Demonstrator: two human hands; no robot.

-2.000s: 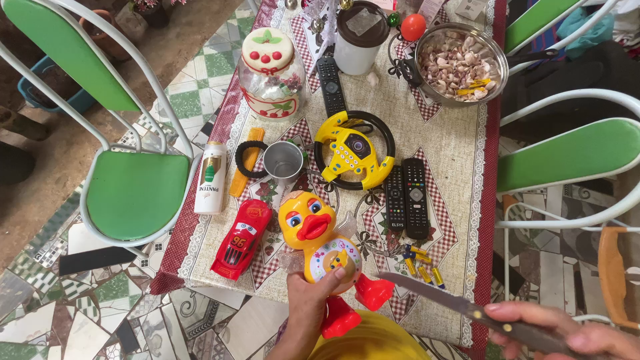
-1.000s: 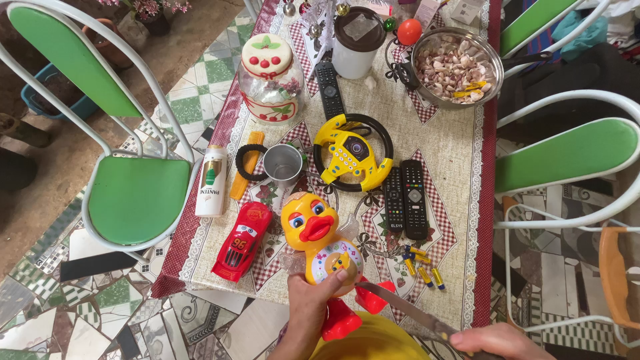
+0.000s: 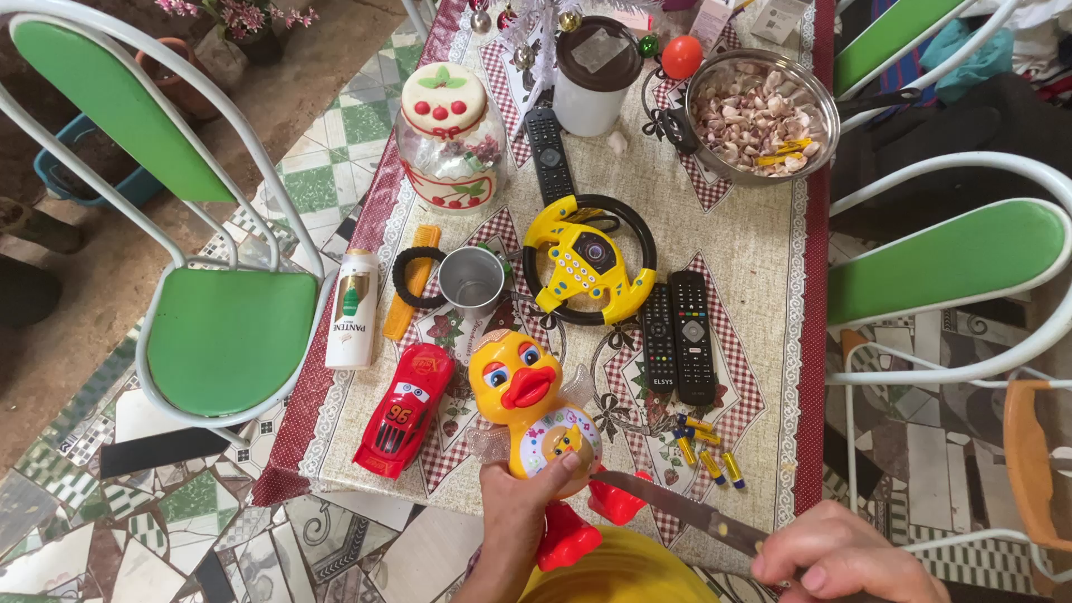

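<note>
A yellow plastic toy duck (image 3: 517, 381) with red beak and feet is gripped around its lower body by my left hand (image 3: 523, 511), thumb on the belly picture. My right hand (image 3: 846, 557) holds a knife (image 3: 682, 507) by its handle; the blade points left, its tip by the duck's lower right side. Whether the tip touches the duck I cannot tell. Left of the duck lies a red toy car (image 3: 404, 410). Several small batteries (image 3: 708, 448) lie right of it. Beyond it are a metal mug (image 3: 471, 279) and a yellow toy steering wheel (image 3: 590, 260).
Two remote controls (image 3: 692, 335) lie beside the wheel, another (image 3: 548, 155) above it. A shampoo bottle (image 3: 352, 310), an orange comb (image 3: 412, 280), a cherry-decorated jar (image 3: 452, 142), a lidded white container (image 3: 593, 79) and a pan of garlic cloves (image 3: 762, 117) stand or lie around. Green chairs (image 3: 230, 343) flank the table.
Between two seconds and one second ago, my right hand moved left and down with the knife; now it is farther right again. My left hand keeps hold of the duck.
</note>
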